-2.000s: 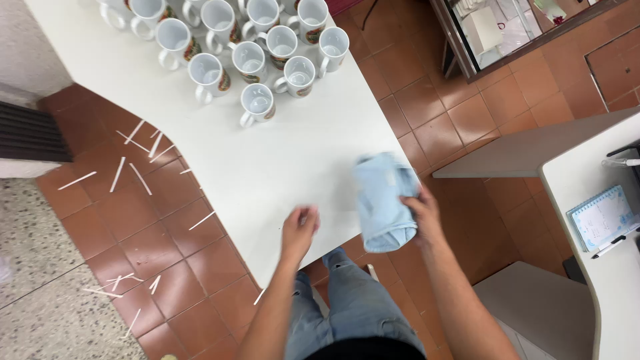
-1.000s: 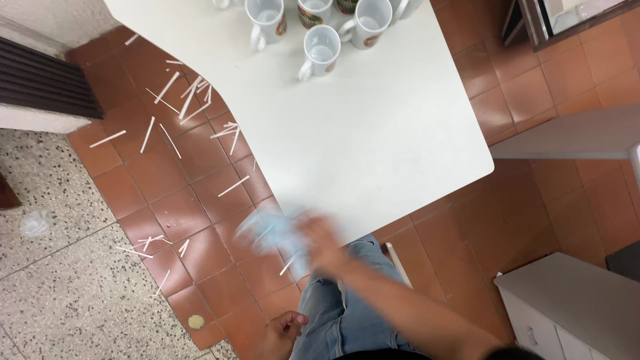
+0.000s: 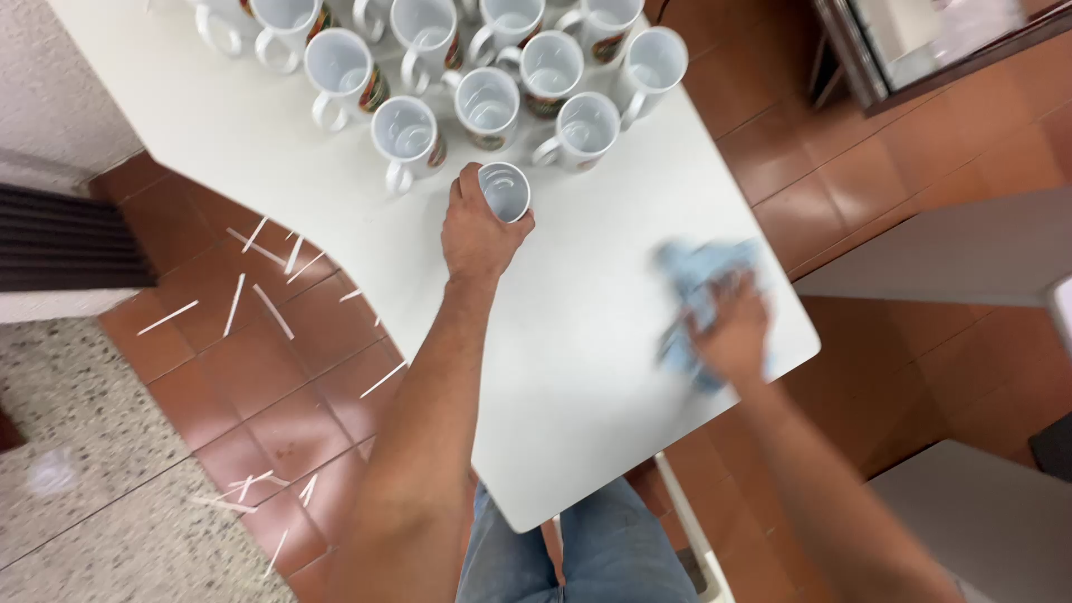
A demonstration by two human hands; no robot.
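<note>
My left hand (image 3: 481, 224) is closed around a white mug (image 3: 505, 193) at the near edge of a group of mugs on the white table (image 3: 578, 335). Fingers and thumb wrap its sides, and its handle is hidden. My right hand (image 3: 730, 322) presses a light blue cloth (image 3: 703, 276) onto the tabletop near the right corner; both are blurred. Beyond my left hand stand several upright white mugs with printed sides, among them one with its handle toward me (image 3: 405, 130) and another to its right (image 3: 588, 126).
White strips (image 3: 272, 311) lie scattered on the terracotta tile floor (image 3: 226, 377) left of the table. A grey panel (image 3: 938, 243) stands off the table's right side, and a dark-framed case (image 3: 871, 75) is at the upper right. My legs are under the near edge.
The cloth has moved from beyond the table's near left edge onto its right part. My left hand, low by my legs a second ago, now holds a mug.
</note>
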